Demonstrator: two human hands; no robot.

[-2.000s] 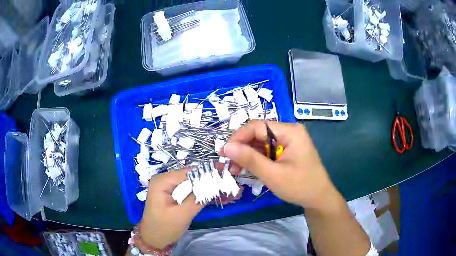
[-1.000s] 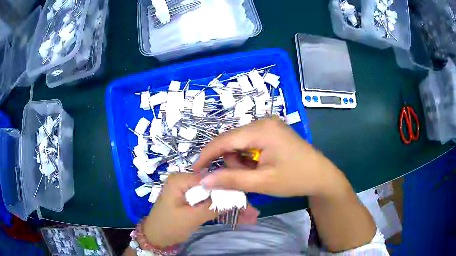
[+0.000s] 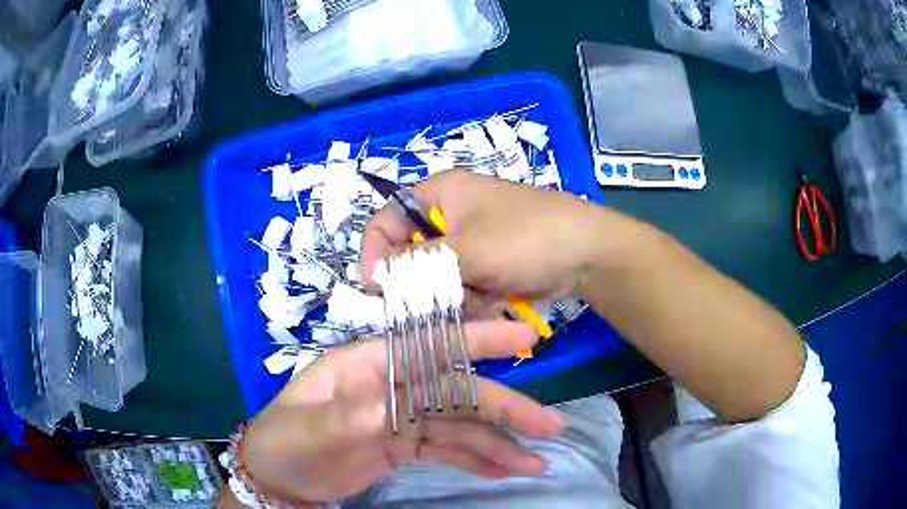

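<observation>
A row of several tagged metal pins [image 3: 430,363] stands with white tabs up and rods pointing down across my left palm. My left hand [image 3: 348,408] is palm up, fingers extended and apart, under the rods. My right hand [image 3: 497,234] is closed behind the white tabs and holds the bunch at that end. It also holds side cutters [image 3: 430,224], dark tip up-left, yellow-orange handles below the palm. Its fingertips are partly hidden by the tabs. Both hands are over the blue tray [image 3: 225,288], which holds many loose tagged pins.
A clear tub with white contents [image 3: 383,60] is behind the tray. A digital scale [image 3: 641,99] and red-handled scissors [image 3: 815,221] lie right. Tubs of tagged pins stand left [image 3: 124,298] and at the back right [image 3: 741,50]. A compartment box [image 3: 154,475] is low left.
The bunch has turned from tabs over my left fingers to tabs up, rods down. My left hand has opened out flat. My right hand has moved behind the tabs; the cutter tip now shows.
</observation>
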